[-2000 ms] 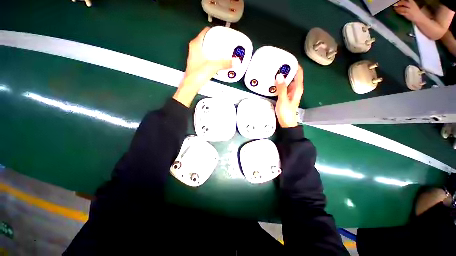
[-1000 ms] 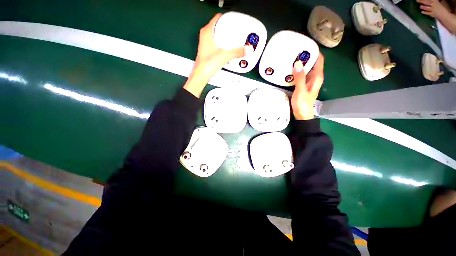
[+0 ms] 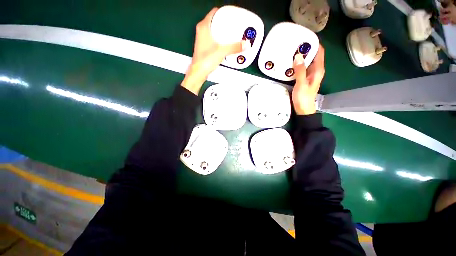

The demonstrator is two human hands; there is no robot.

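Observation:
My left hand (image 3: 208, 54) holds a white plug-in unit (image 3: 231, 27) by its left side, thumb on its face below the lit blue display. My right hand (image 3: 306, 84) holds a second white unit (image 3: 283, 42) by its right side, thumb just below its lit display. The two units are side by side above the pale rail. Reddish-brown round parts show on both faces. Below my hands, a set of white pieces (image 3: 225, 106) lies on the glossy green worktop (image 3: 90, 145), with metallic round spots and no lit display.
Several plug-in units (image 3: 361, 49) lie on the dark green belt at the upper right, pins showing. A pale rail (image 3: 125, 51) crosses the view. A grey metal post (image 3: 390, 94) is at the right. Another person's hand (image 3: 446, 12) is at the top right, a dark sleeve (image 3: 420, 235) lower right.
The units on the belt have moved up in view. My view has shifted, and both held units sit slightly higher in the picture than at first. My hands still hold the same two units.

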